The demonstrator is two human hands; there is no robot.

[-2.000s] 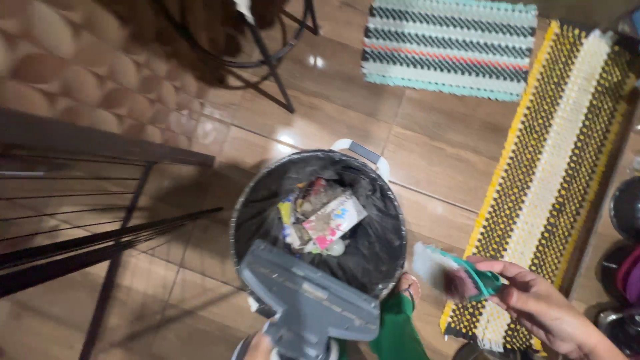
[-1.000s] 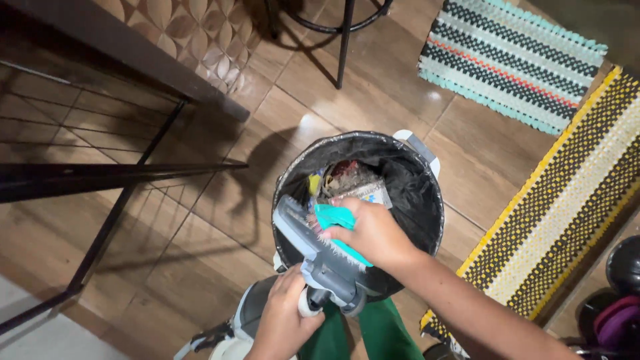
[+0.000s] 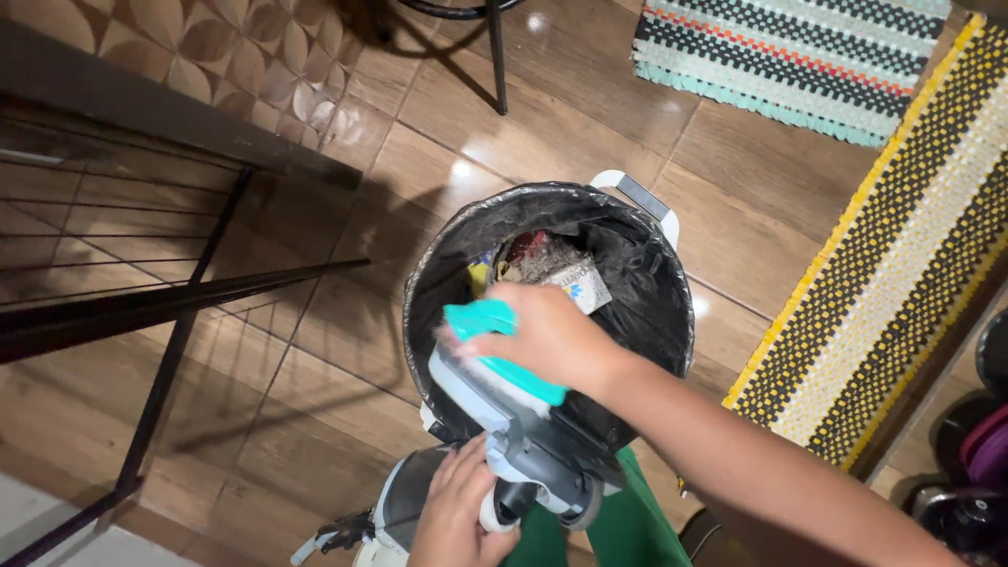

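Note:
My right hand [image 3: 543,339] holds a teal scrub brush [image 3: 504,358] with pale bristles, pressed against a grey vacuum cleaner floor head [image 3: 488,394]. My left hand [image 3: 465,504] grips the neck of that head from below. The head lies over the near-left part of a round bin [image 3: 669,315] lined with a black bag. Inside the bin are a white printed carton [image 3: 579,285], grey dust or lint [image 3: 551,260] and a yellow scrap [image 3: 478,277]. The brush hides much of the head's upper face.
A black metal frame [image 3: 157,394] stands at the left. A stool leg [image 3: 496,63] reaches the wood-look tile floor at the top. Woven rugs [image 3: 787,63] lie at the right, one yellow-edged [image 3: 850,299]. Dark and purple items [image 3: 984,441] sit at the right edge.
Two seconds ago the brush was held at the right of the bin; since then my right hand has brought it left onto the floor head. More of my left hand shows now.

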